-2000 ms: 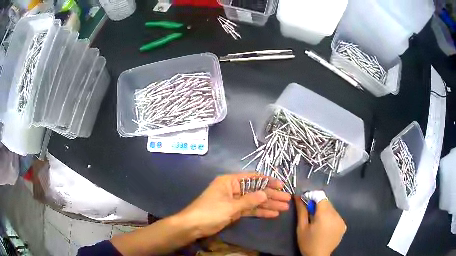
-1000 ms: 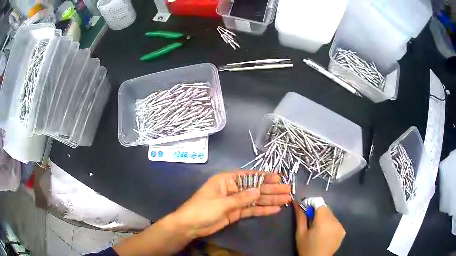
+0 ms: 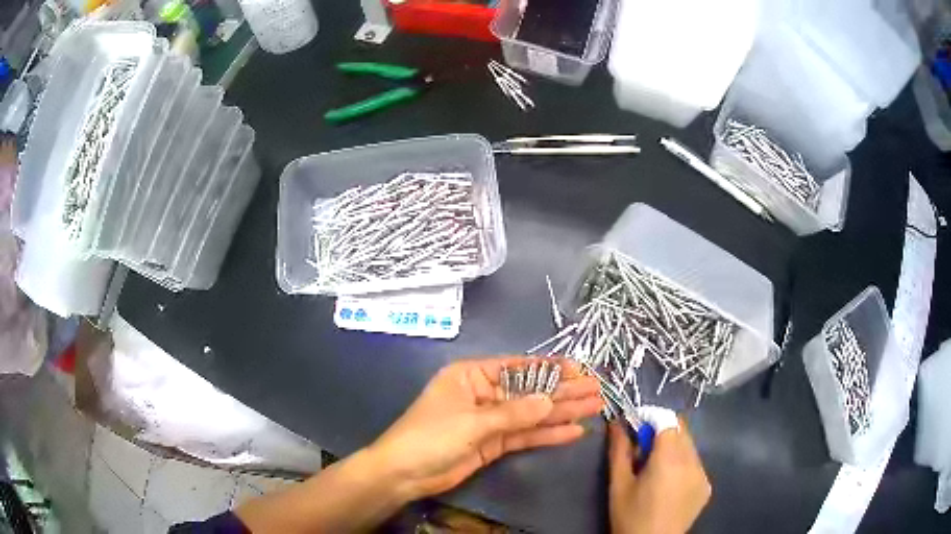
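My left hand (image 3: 469,422) lies palm up at the lower centre, with several short silver metal pins (image 3: 530,380) side by side under its thumb. My right hand (image 3: 659,478) is closed around a small dark blue tool (image 3: 645,438), with a white wrap (image 3: 659,419) at its fingers. The tool's tip is by the left fingertips, at the edge of the spilled pins; whether it grips a pin is too small to tell. The clear supply tub (image 3: 697,250) lies tipped on its side, pins (image 3: 626,313) spilling out towards my hands.
A clear tub (image 3: 290,235) heaped with pins stands on a white scale (image 3: 396,318). Nested tubs (image 3: 198,177) stand far left. Green-handled pliers (image 3: 373,102), tweezers (image 3: 568,144), a white pen (image 3: 714,177), small side tubs (image 3: 881,417) and a paper strip (image 3: 918,271) lie around.
The whole view has shifted, so the bench things appear further right. My right hand and the blue tool are a little closer to the spilled pins. The left hand still holds its pins.
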